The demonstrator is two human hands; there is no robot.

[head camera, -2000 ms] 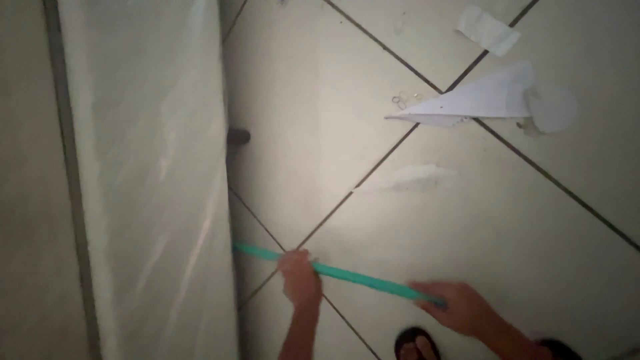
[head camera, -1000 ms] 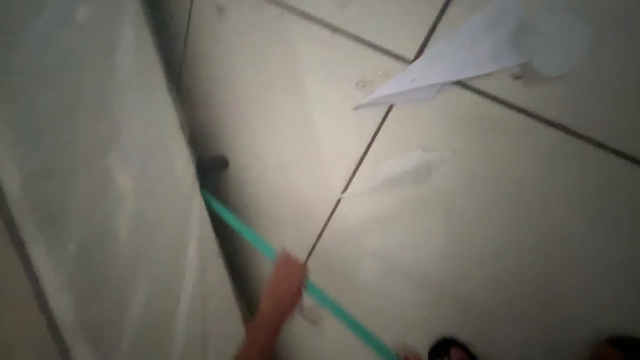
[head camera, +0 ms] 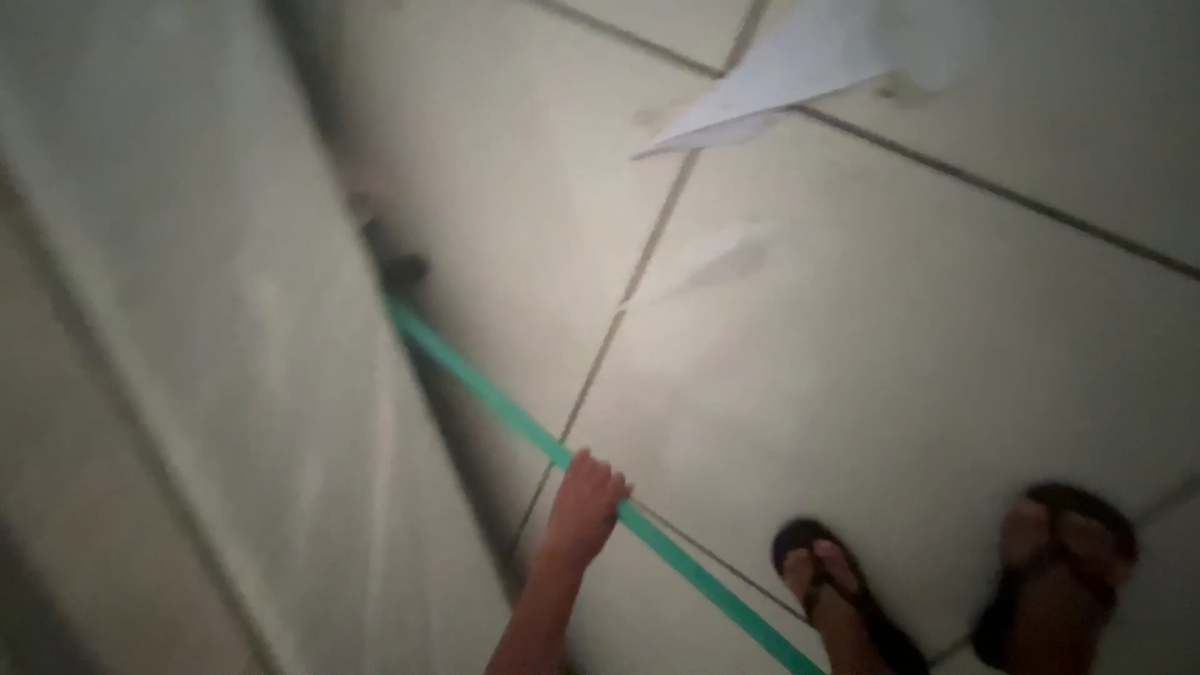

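Observation:
My left hand (head camera: 589, 506) is closed around a long green pole (head camera: 487, 392), gripping it near the middle of its visible length. The pole slants from the lower right up to the left, where its far end passes under the edge of a long pale piece of furniture (head camera: 272, 309). The pole's near end runs out of the frame at the bottom. My right hand is not in view. White paper scraps lie on the tiled floor beyond the pole: a pointed folded sheet (head camera: 787, 80) and a smaller piece (head camera: 727, 255). The picture is blurred.
My two feet in dark flip-flops (head camera: 848, 586) stand at the lower right. A dark, short leg or foot (head camera: 405, 270) shows beside the furniture's lower edge. Pale floor tiles (head camera: 900, 347) with dark grout lines stretch across the right side.
My right hand, on the pole's near end two seconds ago, has left the view. The pole slants more steeply in the picture. The view has turned and shifted.

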